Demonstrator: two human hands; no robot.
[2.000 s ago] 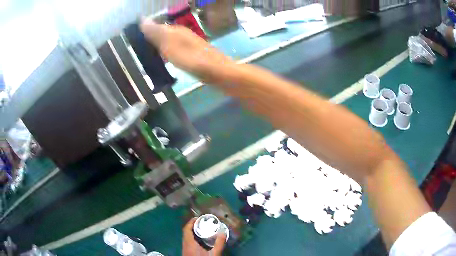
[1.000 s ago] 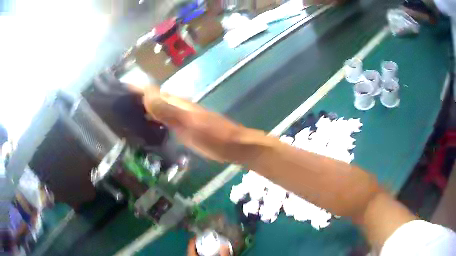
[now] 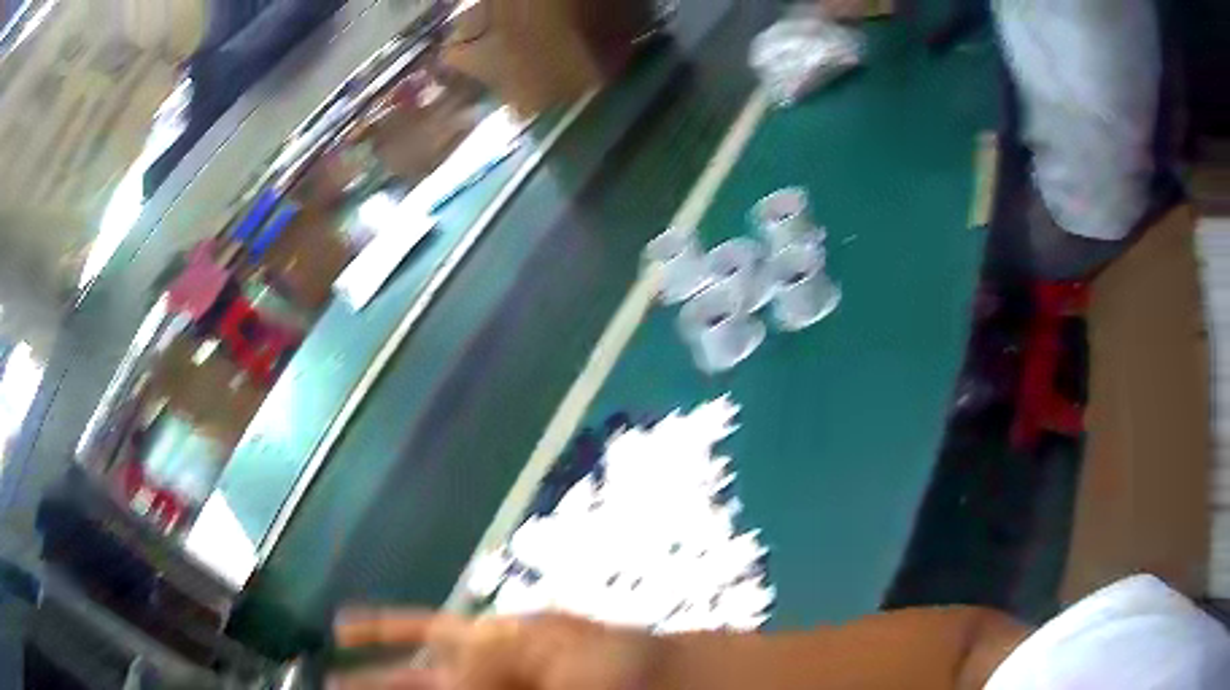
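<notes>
My right hand [image 3: 472, 654] is at the bottom edge, blurred and partly cut off. Its fingers point left and look apart, with nothing seen in them. My bare forearm runs in from the lower right, just below a large heap of bright white pieces [image 3: 634, 539] on the green bench. Small black parts [image 3: 580, 458] lie along the heap's upper left side. Several white plastic cups [image 3: 722, 333] stand in a group beyond the heap. My left hand is out of the picture. Blurred metal parts at the lower left are too unclear to name.
The dark green conveyor [image 3: 445, 351] with its pale rail runs along the bench's left. A shiny bag [image 3: 805, 57] lies at the far end, near another person's hand. A person's pale sleeve [image 3: 1086, 121], a red stool [image 3: 1049, 364] and a large brown carton [image 3: 1140, 404] are at right.
The view has swung right, so heap and cups appear further left. My right hand has come down from the upper left, now with spread fingers. My left hand and its cup have left the picture.
</notes>
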